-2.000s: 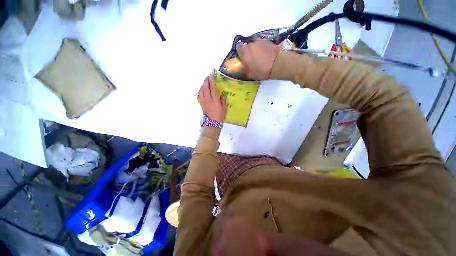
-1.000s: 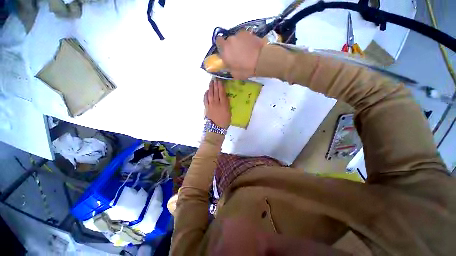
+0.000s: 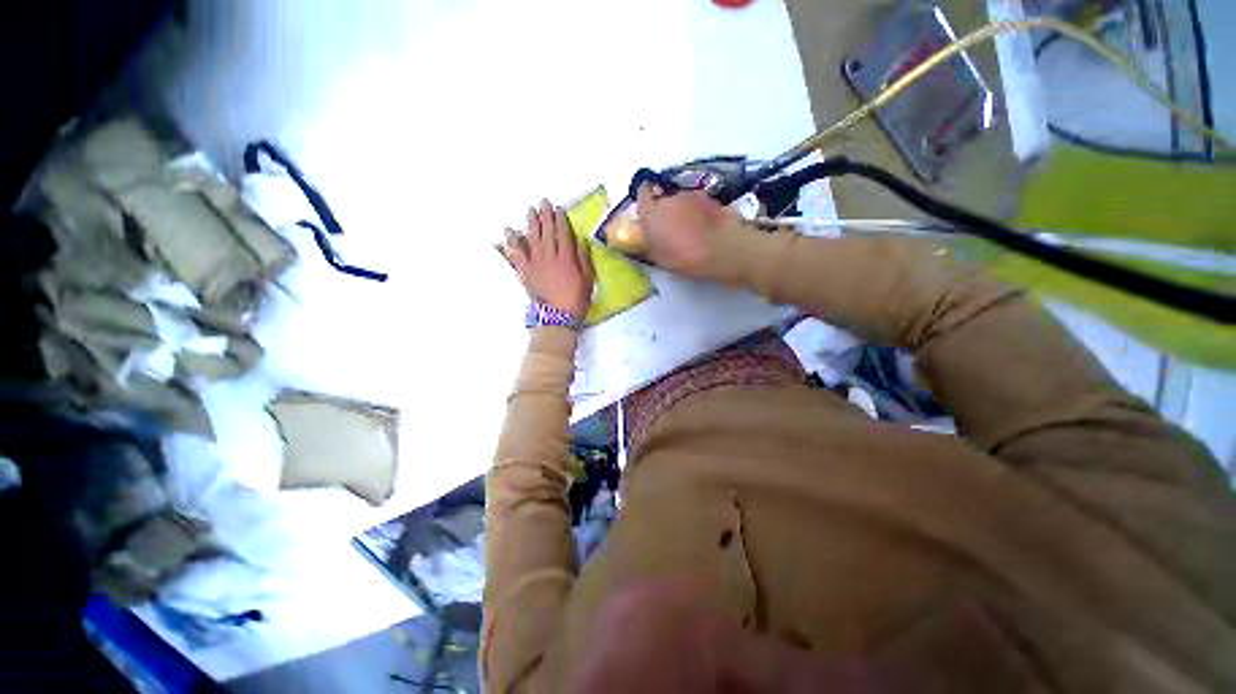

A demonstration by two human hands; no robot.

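A yellow pressing template (image 3: 617,281) lies on the white table in front of me. A thin khaki edge shows at its left, by my fingertips. My left hand (image 3: 553,260) lies flat on the template's left part with the fingers spread. My right hand (image 3: 682,231) is closed round the handle of the steam iron (image 3: 624,231). The iron's tip points left and touches or overlaps the template's upper right edge. My right hand hides most of the iron.
A khaki stack (image 3: 336,445) lies at the table's near left. Khaki bundles (image 3: 190,231) are piled far left. Dark ties (image 3: 296,186) lie between pile and template. A black cable (image 3: 976,224) and yellow hose (image 3: 922,71) run right from the iron. A metal iron rest (image 3: 922,88) is at upper right.
The view has turned, so the table lies differently in the picture. The template is now rotated, my left hand's fingers are spread wider, and the iron is at its right side.
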